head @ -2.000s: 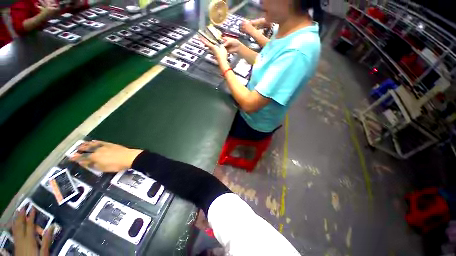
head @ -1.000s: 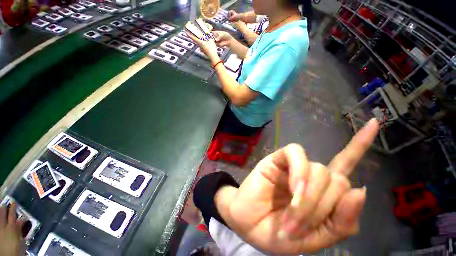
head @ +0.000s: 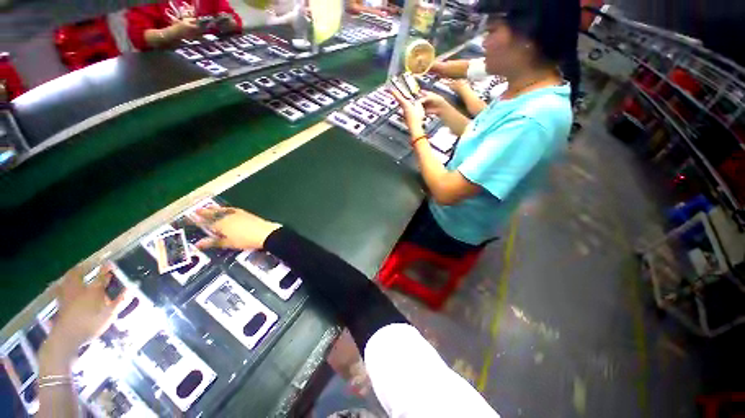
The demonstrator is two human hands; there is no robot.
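Observation:
White phone housings (head: 236, 310) with dark ovals lie in rows in a clear tray on the dark green worktop. A small white-framed part (head: 172, 250) with a dark face lies tilted on one housing in the far row. My right hand (head: 233, 229), in a black sleeve, is at the far right corner of the tray, fingers over a housing; its grip is unclear. My left hand (head: 80, 306) is blurred over the far row at the left, its fingertips at a small dark part. Glare hides some housings near the tray's middle.
A green conveyor (head: 122, 180) runs beyond the worktop's pale edge strip. A person in a turquoise shirt (head: 523, 139) sits to the right on a red stool (head: 430, 273), holding parts. More phone trays (head: 298, 91) and another person in red stand farther off.
My right hand has gone from raised near the camera, finger pointing, back to the tray's far corner. My left hand has come further into view. The camera view has shifted.

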